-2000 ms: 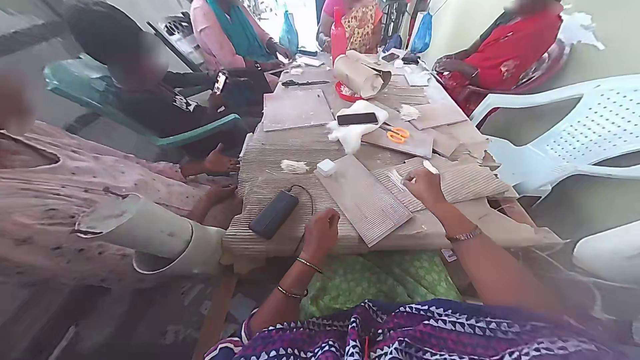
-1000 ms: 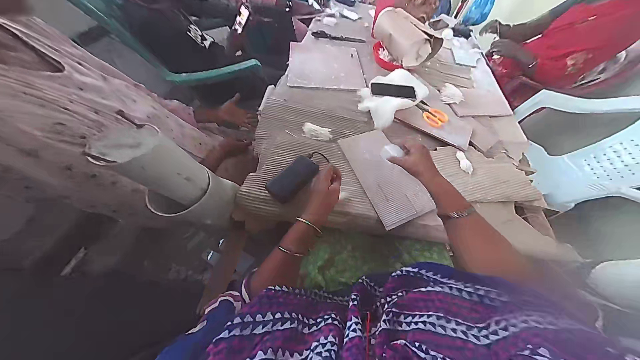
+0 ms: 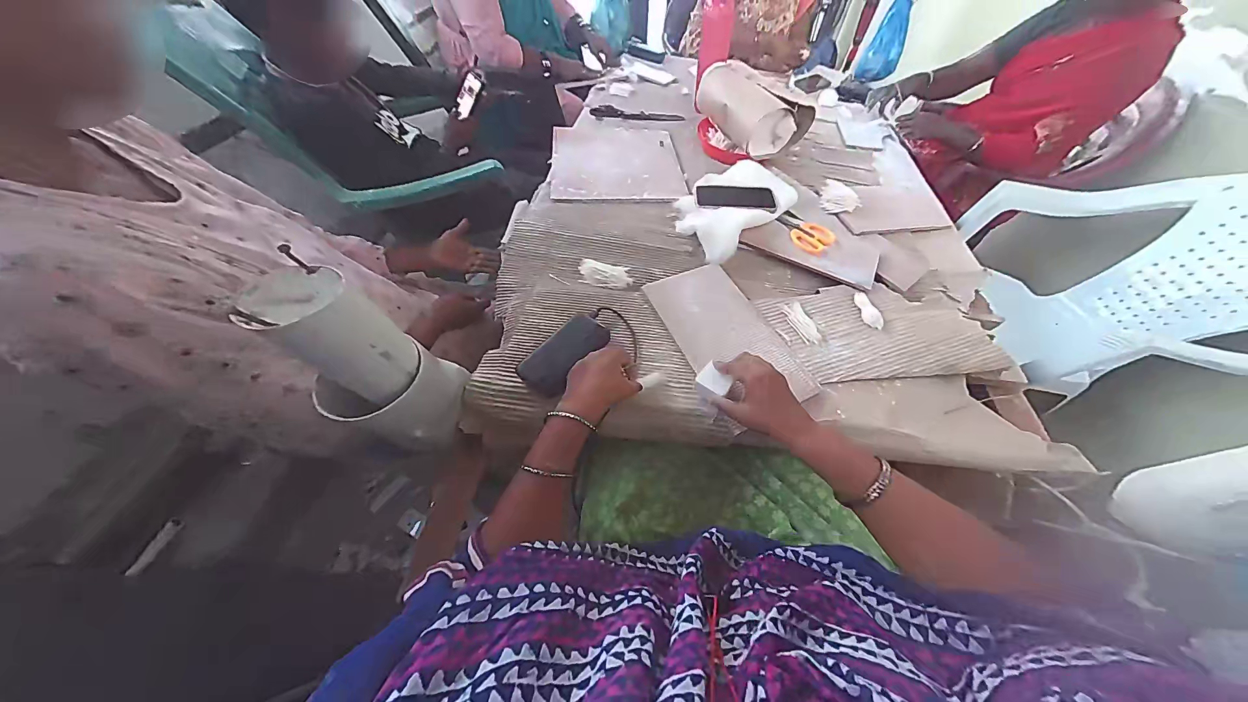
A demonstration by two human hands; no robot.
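Observation:
My left hand (image 3: 600,378) pinches a small white piece (image 3: 650,381), perhaps cotton, just right of a dark rectangular device (image 3: 564,355) with a cable. In my right hand (image 3: 760,395) is a small white block (image 3: 715,379), held over the near part of a flat grey board (image 3: 717,317). Bundles of white wicks or threads (image 3: 605,274) lie beyond the device, and more (image 3: 801,323) lie right of the board. A small tied white bundle (image 3: 868,310) rests on the corrugated cardboard (image 3: 926,336). What the white block is made of, I cannot tell.
Farther back are orange-handled scissors (image 3: 811,237), a black phone (image 3: 735,198) on white cotton (image 3: 720,226), another board (image 3: 618,164) and a red tray (image 3: 720,141). A person stands at the left by a grey pipe (image 3: 336,327). Others sit around; a white plastic chair (image 3: 1121,283) is at the right.
The white block, seen on the board's far corner two seconds ago, is now in my right hand, nearer the board's front. My left hand has moved beside the dark device. The view has shifted.

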